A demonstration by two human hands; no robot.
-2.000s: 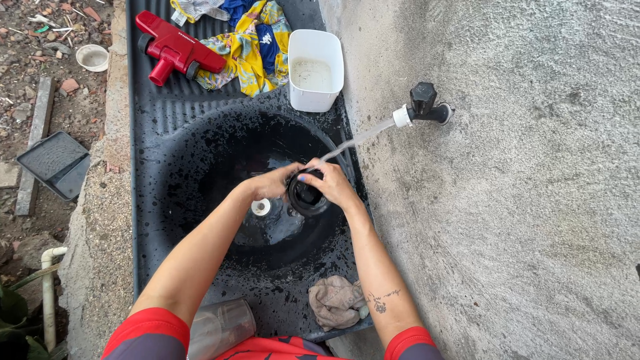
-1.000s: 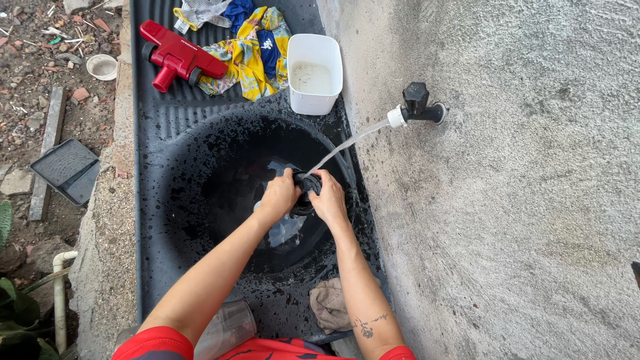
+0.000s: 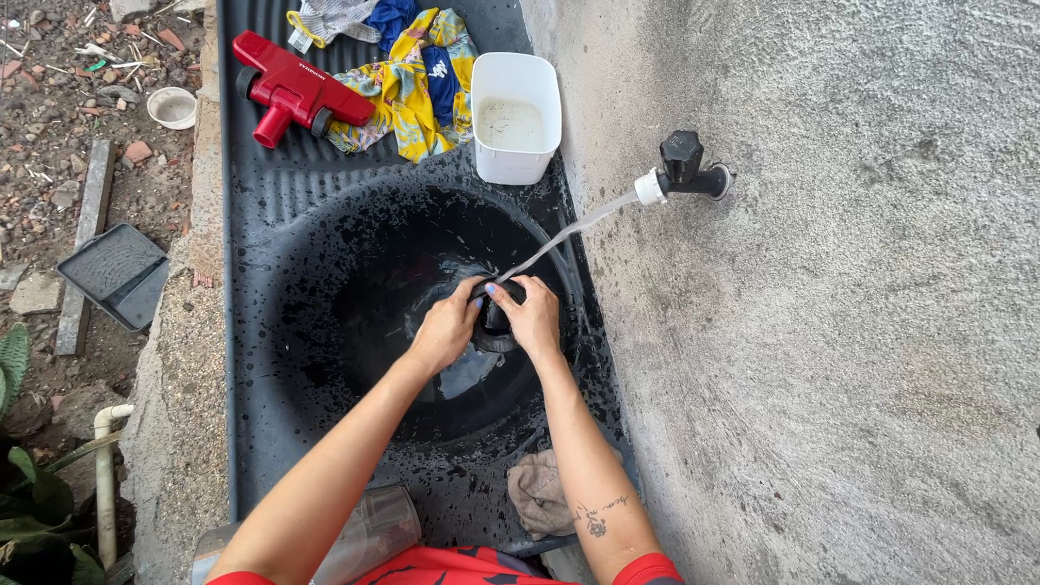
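Both my hands hold a round black plastic part (image 3: 496, 335) over the basin of a dark laundry sink (image 3: 309, 357). My left hand (image 3: 447, 325) grips its left side, and my right hand (image 3: 530, 313) grips its upper right side, thumb on the rim. Water from a black wall tap (image 3: 682, 166) with a white nozzle falls onto the part's upper rim, between my hands. Wet drops cover the basin wall, and some water lies at its bottom. The underside of the part is hidden.
Beyond the basin, a red vacuum floor head (image 3: 296, 85), yellow patterned cloth (image 3: 406, 97) and a white plastic container (image 3: 517, 122) rest on the ribbed board. Nearer me are a beige rag (image 3: 540, 496) and a clear plastic container (image 3: 378, 524). A rough wall (image 3: 812, 325) borders the right side.
The black part has turned between my hands; its open ring faces up more than one second ago. The pale drain fitting seen two seconds ago is hidden now. The tap water runs throughout.
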